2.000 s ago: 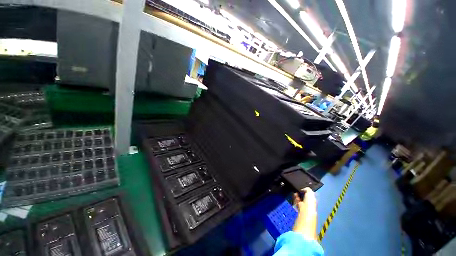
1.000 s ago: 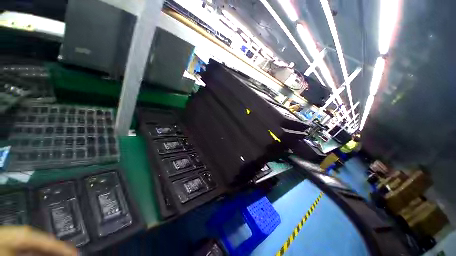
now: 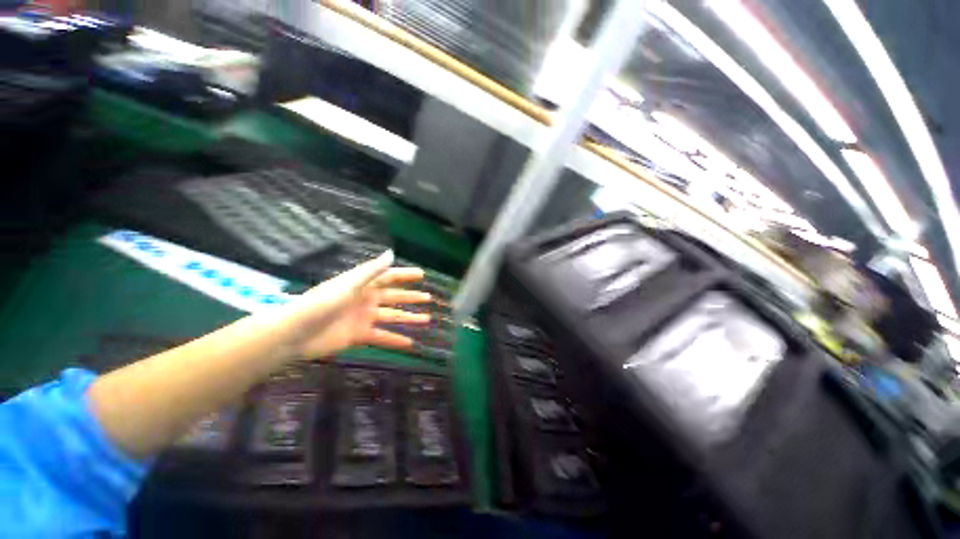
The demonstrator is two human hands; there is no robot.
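My left hand [image 3: 374, 307], in a blue sleeve, reaches in from the left, open and empty, fingers spread. It is above the black phone tray [image 3: 323, 426], where several dark phones with printed labels lie in a row. A large black tray [image 3: 653, 342] with shiny, pale-reflecting slots is tilted close to me on the right; what holds it is hidden. My right hand is not in view. The picture is blurred.
A second phone tray [image 3: 505, 421] lies beside the slanting pale post [image 3: 547, 158]. A liner strip with blue shapes [image 3: 190, 272] and clear blister trays [image 3: 274, 216] are on the green bench. Grey equipment [image 3: 453, 158] stands behind.
The view has swung left. My left hand has come in over the phone tray. The right hand, earlier at a black tray, is out of view. A large black tray now appears close on the right.
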